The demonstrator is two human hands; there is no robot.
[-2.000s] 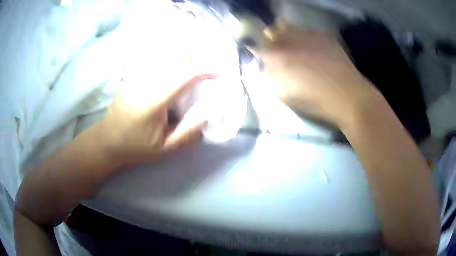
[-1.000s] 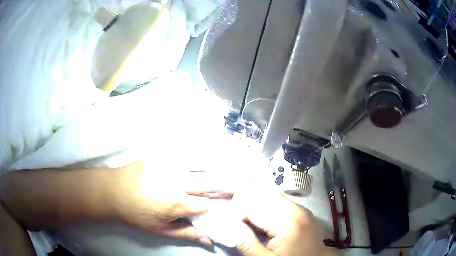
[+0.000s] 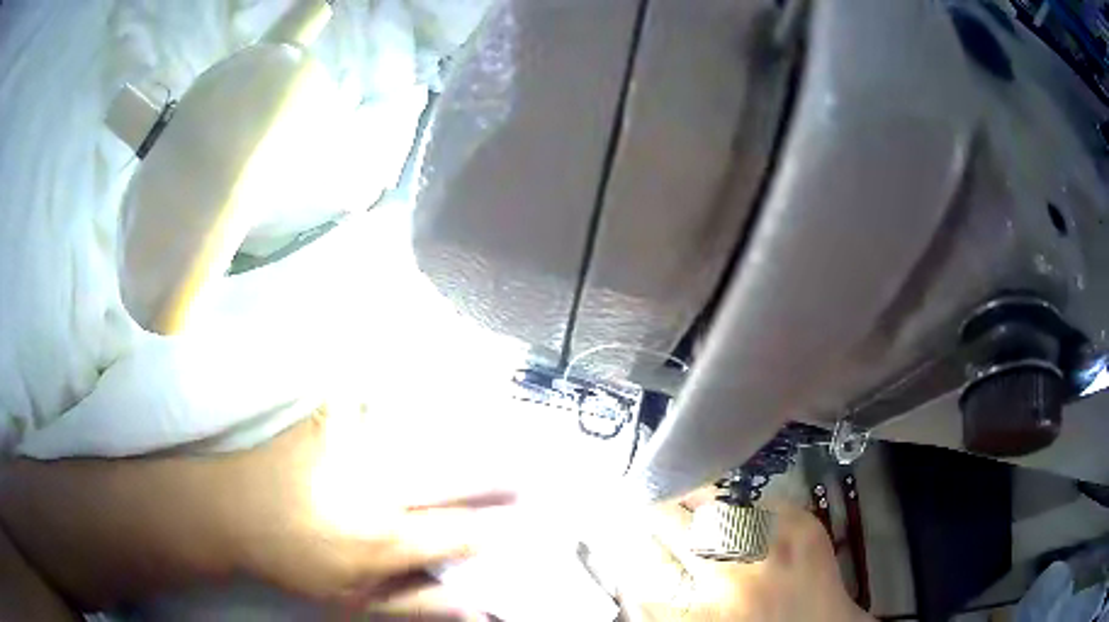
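Note:
White fabric [image 3: 401, 316] lies under the needle area and my hands, washed out by glare. My left hand [image 3: 365, 522] lies on the fabric at the lower centre-left, fingers pointing right; its fingertips fade into the glare. My right hand [image 3: 742, 577] is at the bottom edge, just right of it, partly behind the knurled knob [image 3: 732, 532] and cut off by the frame. A pale piece of fabric shows between the two hands. Whether either hand pinches the fabric is hidden by glare. The presser foot is also lost in the glare.
The sewing machine head [image 3: 681, 182] fills the upper centre and right, with a dark tension knob [image 3: 1012, 407]. A cream lamp [image 3: 207, 194] is at upper left over heaped white fabric [image 3: 61, 243]. Red-handled snips [image 3: 856, 535] and a black flat object [image 3: 955, 522] lie at lower right.
The view has moved closer to the machine, whose head looks larger. The snips are now partly covered by the head and my right hand. Both hands stay low on the fabric.

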